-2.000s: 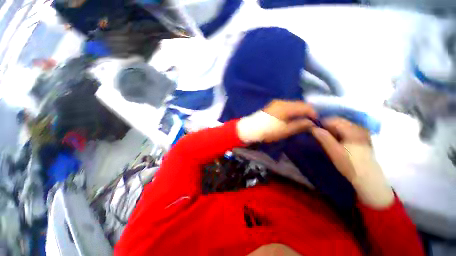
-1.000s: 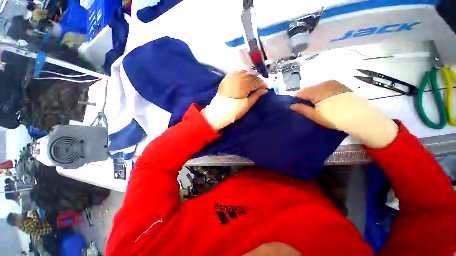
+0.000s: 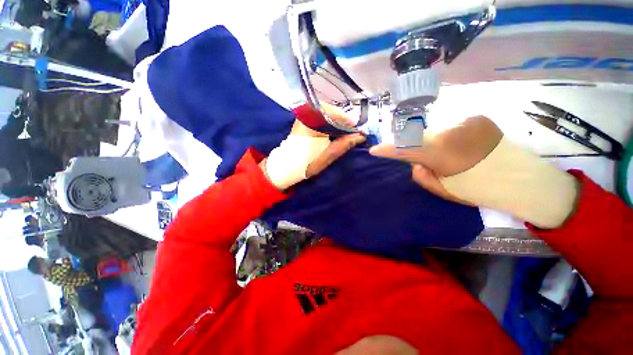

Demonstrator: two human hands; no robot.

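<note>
A navy fabric panel point(image 3: 368, 201) lies across the machine table, its front part hanging over the table edge. The white sewing machine point(image 3: 541, 41) stands above it. My left hand point(image 3: 316, 149) holds the panel left of the needle area, thumb and fingers at its upper edge. My right hand point(image 3: 451, 156) lies on the panel just right of the needle, fingers on the cloth below the grey guard point(image 3: 409, 128). The presser foot and needle tip are too small and partly hidden to tell. Light grey-white cloth point(image 3: 170, 132) adjoins the navy piece at the left.
Black thread snips point(image 3: 576, 128) lie right of my right hand. A green scissors handle point(image 3: 627, 170) is cut off at the right edge. A grey motor housing point(image 3: 97, 186) stands at left. A measuring tape point(image 3: 507, 244) runs along the table edge. A person in a checked top point(image 3: 66, 272) is far left.
The view first swung onto the machine, then came closer to its needle area. The navy panel now lies under both hands at the needle, and the scissors have mostly left the picture.
</note>
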